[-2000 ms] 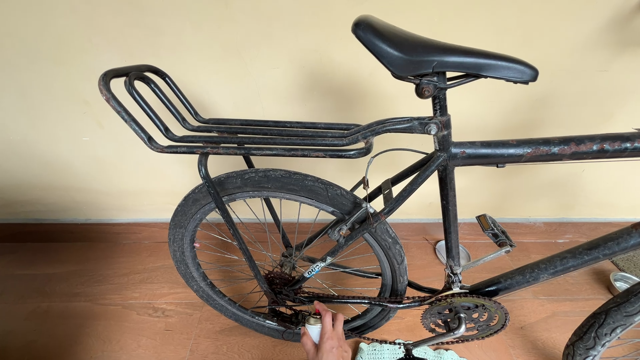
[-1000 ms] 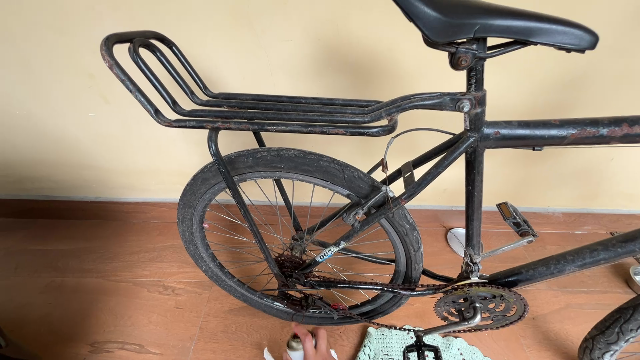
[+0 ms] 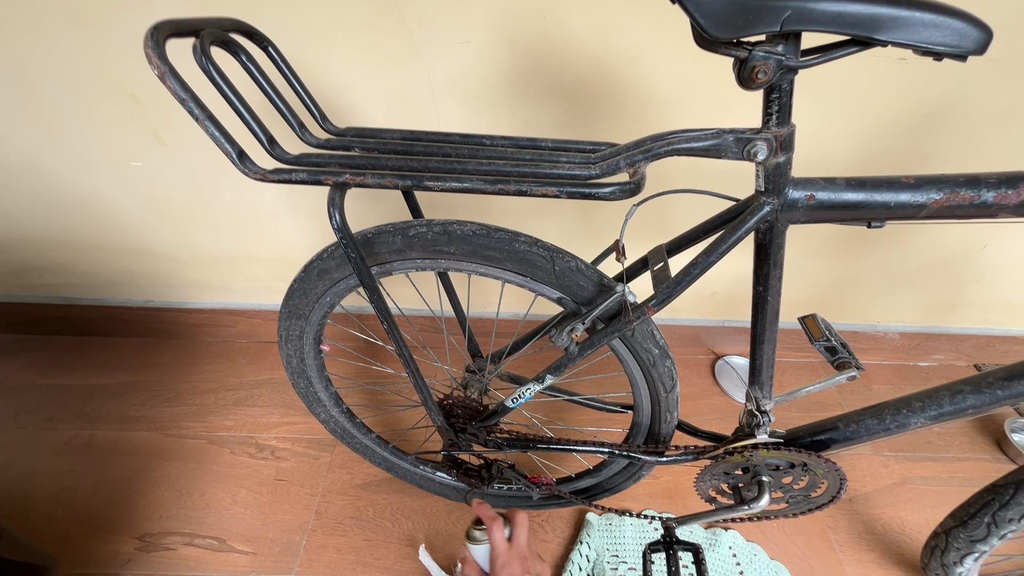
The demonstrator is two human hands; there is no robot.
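At the bottom centre, my right hand (image 3: 512,548) is shut on a spray can (image 3: 479,542), with one finger over its top. The can's lower part is out of frame. Just above are the rear derailleur (image 3: 480,472) and the dark, reddish bicycle chain (image 3: 608,508). The rear sprockets (image 3: 462,414) sit at the hub of the rear wheel (image 3: 308,352). To the right, the chain runs round the chainring (image 3: 824,488). My left hand is not in view.
A pale green crocheted cloth (image 3: 596,548) lies under the near pedal (image 3: 674,558). A black rear rack (image 3: 480,182) stands over the wheel, with the saddle (image 3: 848,20) at upper right. The front tyre (image 3: 960,520) shows at lower right. Behind is a cream wall (image 3: 480,72).
The view has shifted and come nearer to the bicycle. My right hand with the can was up beside the rear derailleur two seconds ago and is now lower, below it.
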